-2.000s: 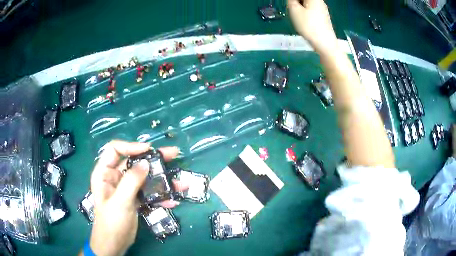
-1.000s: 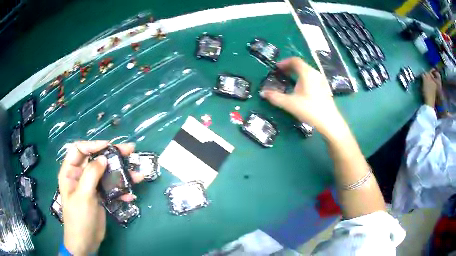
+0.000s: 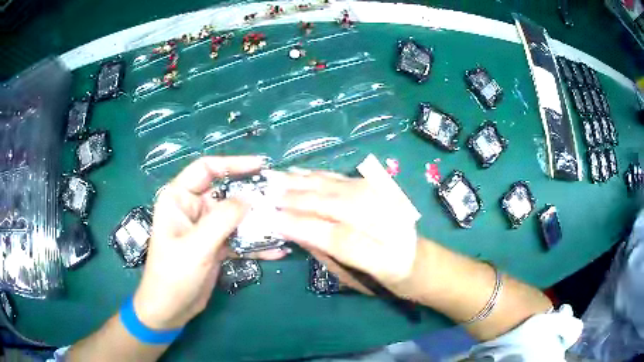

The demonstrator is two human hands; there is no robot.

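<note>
My left hand (image 3: pixel 187 230) holds a watch housing unit (image 3: pixel 255 215), its silvery inside facing up, between thumb and fingers. My right hand (image 3: pixel 346 223) lies over the unit's right side, its fingers touching it. A slim dark tool (image 3: pixel 385 288), which looks like tweezers, sticks out under the right palm; its tip is hidden. The cream-white card (image 3: pixel 392 185) is mostly covered by the right hand. Open units lie below the hands (image 3: pixel 240 272) and left of them (image 3: pixel 130 237); another (image 3: pixel 321 277) is partly hidden under the right hand.
A clear blister tray (image 3: pixel 233 131) holds small red and gold components (image 3: pixel 253 44). Stacked trays (image 3: pixel 28 177) stand at left. Open units (image 3: pixel 459 198) lie to the right, with a smooth dark unit (image 3: pixel 549 226), a long strip (image 3: pixel 551 99) and rows of dark units (image 3: pixel 589 117). A person's sleeve (image 3: pixel 614 283) shows lower right.
My right hand has let go of a unit on the right side of the mat and come over to the unit in my left hand. The dark tool now shows. The view has shifted.
</note>
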